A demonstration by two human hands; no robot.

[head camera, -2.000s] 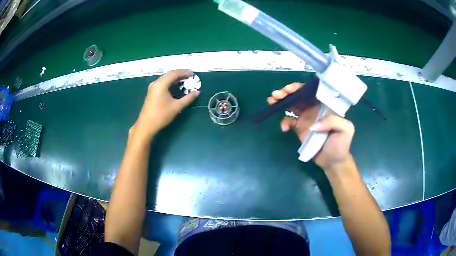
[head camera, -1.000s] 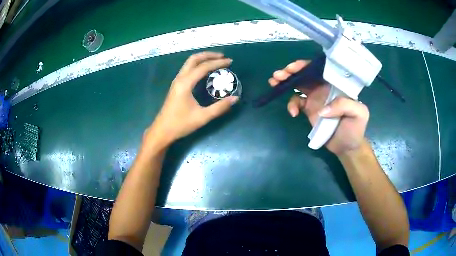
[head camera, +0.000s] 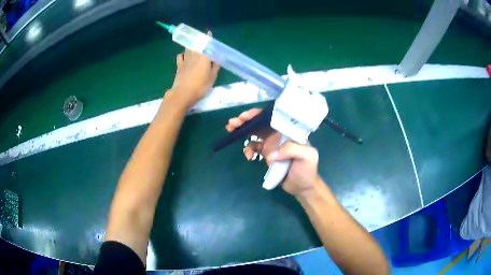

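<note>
My right hand [head camera: 293,164] grips the dispensing gun [head camera: 299,110] by its handle. Its long clear syringe barrel [head camera: 242,67] points up and left, ending in a green tip [head camera: 166,26]. A small white piece, perhaps a fan rotor [head camera: 253,141], shows at my right fingers. My left hand [head camera: 195,75] reaches over the white rail above the belt. The barrel crosses in front of its fingers, so what it holds, if anything, is hidden. A clear fan housing [head camera: 72,108] stands on the belt at left.
The worn white rail [head camera: 134,114] runs across between bench and belt. A grey post [head camera: 430,37] rises from it at right. A small white piece [head camera: 19,131] lies on the belt at far left. A green textured panel [head camera: 9,208] lies on the bench's left edge. A blue stool [head camera: 425,233] is below right.
My left hand has moved from the bench up over the rail to the belt. The fan it was around is no longer visible. The gun now appears further left, with its green tip in view.
</note>
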